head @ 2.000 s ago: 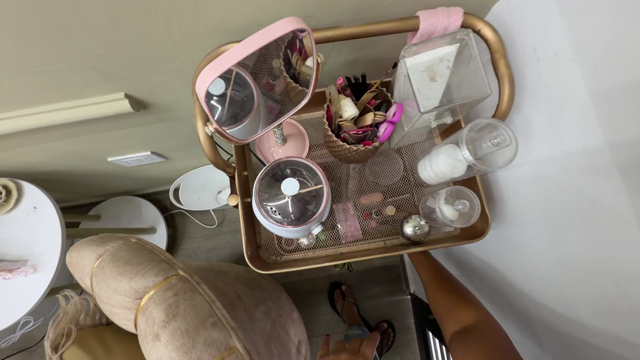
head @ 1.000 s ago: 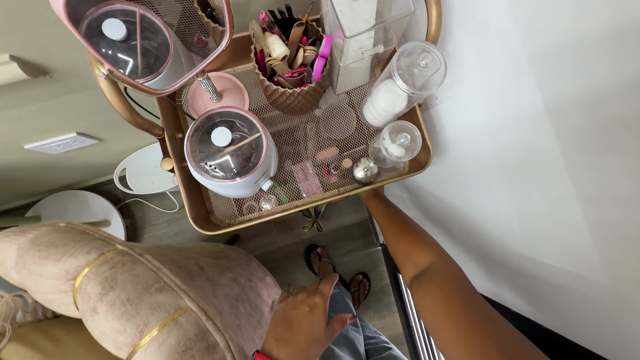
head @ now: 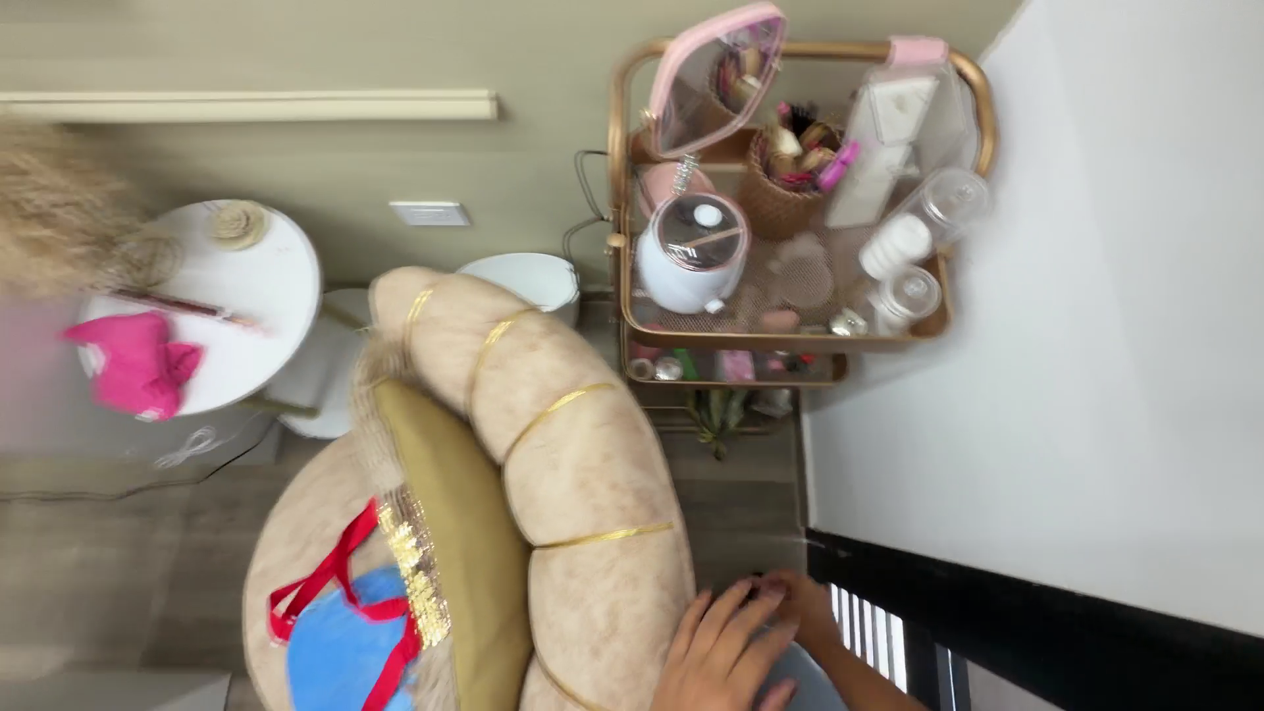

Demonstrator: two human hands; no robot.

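My left hand (head: 726,647) is at the bottom centre, against the right side of the beige velvet chair back (head: 592,474), fingers spread and nothing seen in it. Just beyond it, partly hidden behind its fingers, is my right hand (head: 802,602); whether it holds anything cannot be told. Above both hands stands a gold mesh trolley (head: 790,341). On its top shelf are a white wax warmer with a clear lid (head: 691,262), a pink-framed mirror (head: 716,84), a woven-look cup of tools (head: 780,197), a clear jar of white cotton pads (head: 897,247) and a smaller clear jar (head: 907,296).
The chair seat holds an olive cushion (head: 459,533) and a blue item with red ribbon (head: 346,642). At left a round white table (head: 267,296) carries pink cloth (head: 143,365). A white wall (head: 1106,296) rises at right, and a cable (head: 118,494) lies on the floor.
My right hand has come away from the trolley's front edge down beside my left hand. The view has swung so that more of the chair and the round table shows.
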